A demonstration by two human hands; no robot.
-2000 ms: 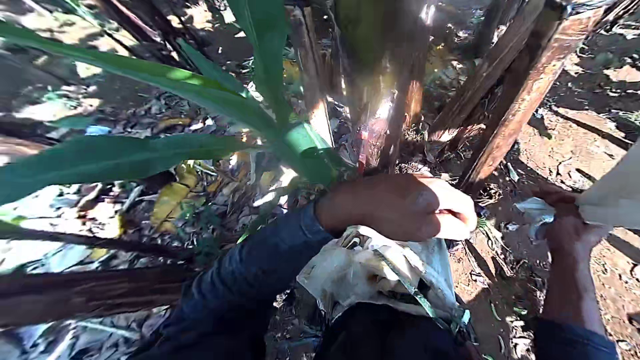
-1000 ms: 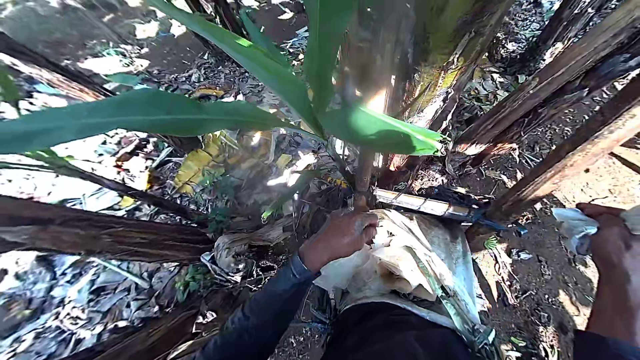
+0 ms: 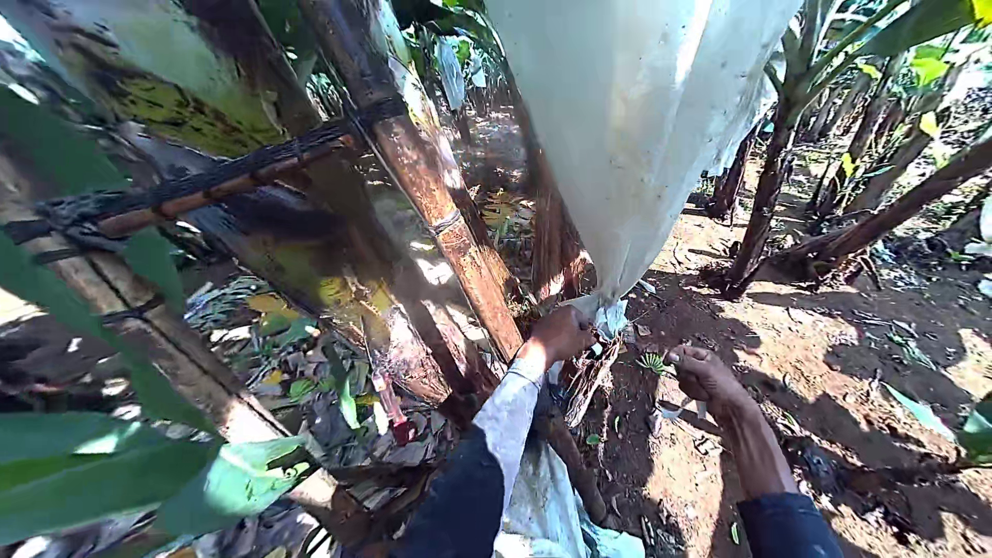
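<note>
A large whitish plastic bunch cover (image 3: 628, 132) hangs from above and narrows to a gathered lower end. My left hand (image 3: 559, 337) is closed on that gathered end, beside a frayed bluish-white scrap and dry fibres (image 3: 593, 380). To its right, my right hand (image 3: 701, 376) is closed, with a small green striped piece (image 3: 652, 363) at its fingertips and a pale strip below the fingers. What else lies inside the right fist is hidden. A whitish cloth or plastic sheet (image 3: 539, 488) hangs below my left forearm.
Bamboo poles (image 3: 434, 201) lean at the left, joined by a dark-wrapped crosspiece (image 3: 209, 182). Behind them stands a thick banana stem (image 3: 302, 256). Broad green leaves (image 3: 93, 465) fill the lower left. More banana plants (image 3: 775, 170) stand at the right, over soil with litter.
The view has swung up to the hanging cover. My left hand has left the whitish material at my waist and now grips the cover's lower end. My right hand is now near it.
</note>
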